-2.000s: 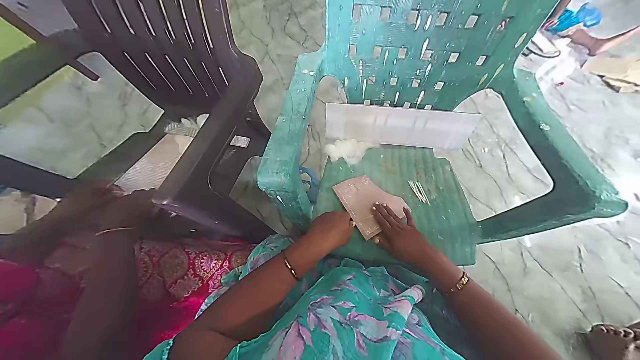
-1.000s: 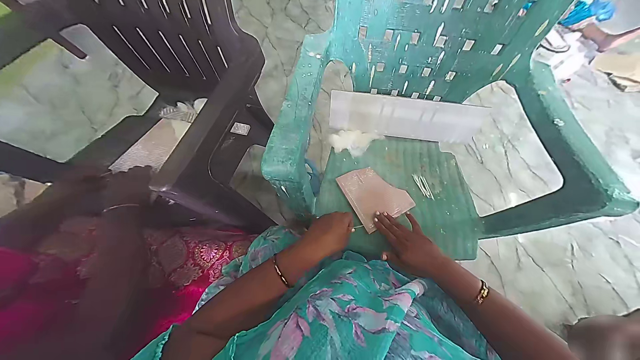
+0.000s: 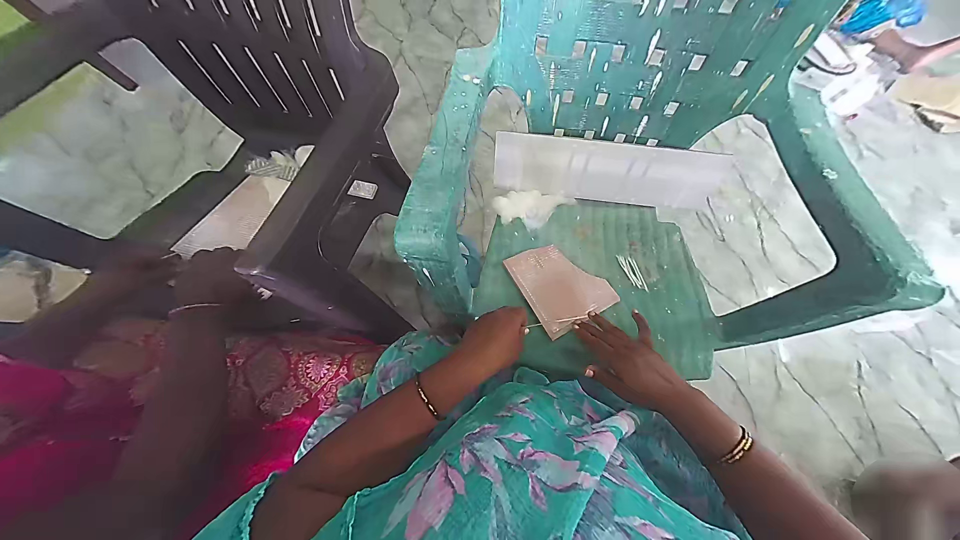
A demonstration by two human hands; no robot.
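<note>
A flat tan piece (image 3: pixel 559 289), cut to an irregular outline and lined with small stitch-like marks, lies on the green plastic chair's seat (image 3: pixel 675 330). My left hand (image 3: pixel 495 341) is closed at its lower left corner on a thin pale strand (image 3: pixel 544 325), which runs across that corner toward my other hand. My right hand (image 3: pixel 626 356) has its fingers spread, with the fingertips at the piece's lower edge. Several thin white sticks or strands (image 3: pixel 632 272) lie to the right of the piece. A tuft of white fluffy fibre (image 3: pixel 527 206) rests at the seat's rear left.
A long whitish translucent strip (image 3: pixel 607 169) stands against the green backrest (image 3: pixel 637 75). At left, a person in pink works at a dark plastic chair (image 3: pixel 300 225) with another pale sheet (image 3: pixel 232 214). Bags and papers (image 3: pixel 840 67) lie at the upper right.
The tan piece has turned a little on the seat since the oldest frame. My left hand has drawn off its edge to the left, and the thin strand now shows between my hands.
</note>
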